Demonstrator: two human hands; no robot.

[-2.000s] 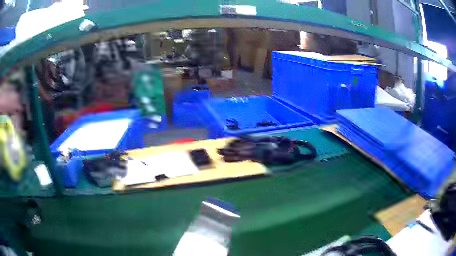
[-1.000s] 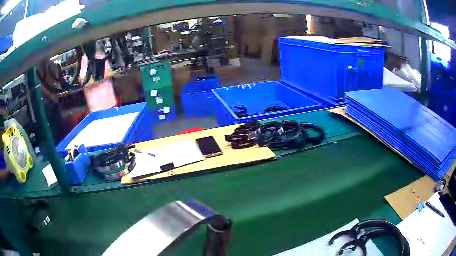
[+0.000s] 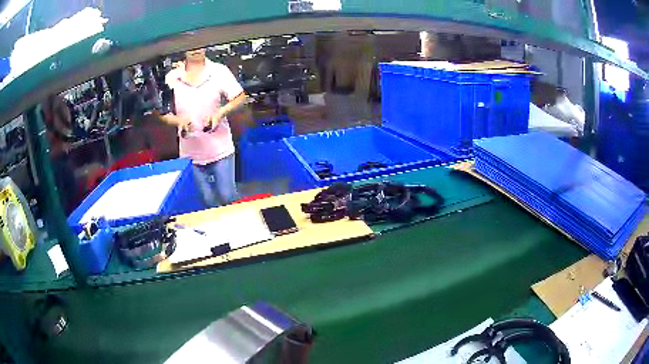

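A headband [image 3: 235,335] with a wide shiny silvery band stands at the bottom edge, left of centre, close to the camera. Its dark end is at its right side, and its lower part is cut off by the frame. Neither of my hands is in the picture, so what holds the headband is hidden. Black headbands [image 3: 544,335] lie nested on a white sheet [image 3: 462,346] at the near right.
Across the green bench [image 3: 398,274], a tan board [image 3: 313,245] bears a clipboard [image 3: 220,238], a smartphone [image 3: 278,220] and a headband pile [image 3: 373,201]. Blue sheets [image 3: 558,185] are stacked right. Behind stand blue bins [image 3: 363,153] and a person in pink [image 3: 204,106].
The silvery headband has swung from steeply upright to an arch, then sunk slightly lower and left. A person has come into view behind the bench. The camera view has shifted slightly.
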